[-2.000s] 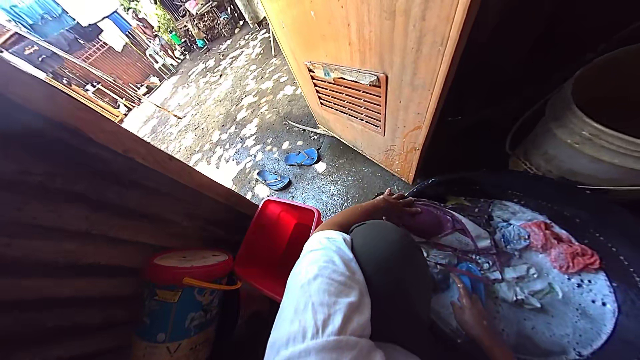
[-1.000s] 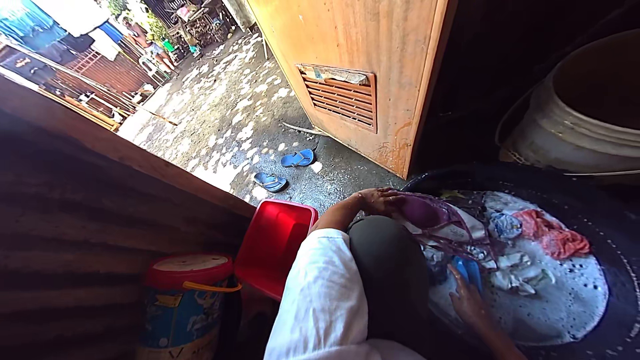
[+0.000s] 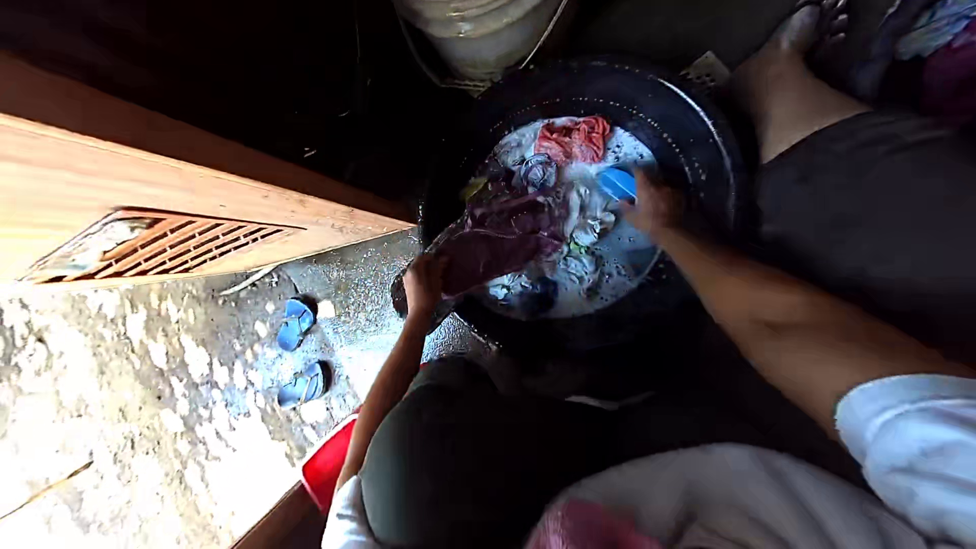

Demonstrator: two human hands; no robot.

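Observation:
A round black basin point(image 3: 709, 145) holds soapy water and wet laundry. My left hand point(image 3: 425, 284) grips one end of a dark purple garment point(image 3: 496, 255) at the basin's left rim, and the cloth stretches into the suds. Over the right side of the water, my right hand point(image 3: 654, 204) is closed around a blue object point(image 3: 618, 184), perhaps a brush or soap bar; the motion blurs it. A red cloth point(image 3: 573, 139) lies at the far side of the suds, with a bluish-grey balled cloth point(image 3: 537, 173) beside it. Pale cloths point(image 3: 589, 215) float in the middle.
A whitish bucket point(image 3: 476, 34) with a wire handle stands behind the basin. At left is a wooden door panel with a louvred vent point(image 3: 183, 244). Blue slippers point(image 3: 297, 324) lie on the wet ground, and a red plastic container point(image 3: 329, 461) sits beside my left arm. A bare foot rests at upper right.
The view has swung and rotated strongly toward the basin. The purple garment now stretches from my left hand across the suds. My right hand still has the blue object.

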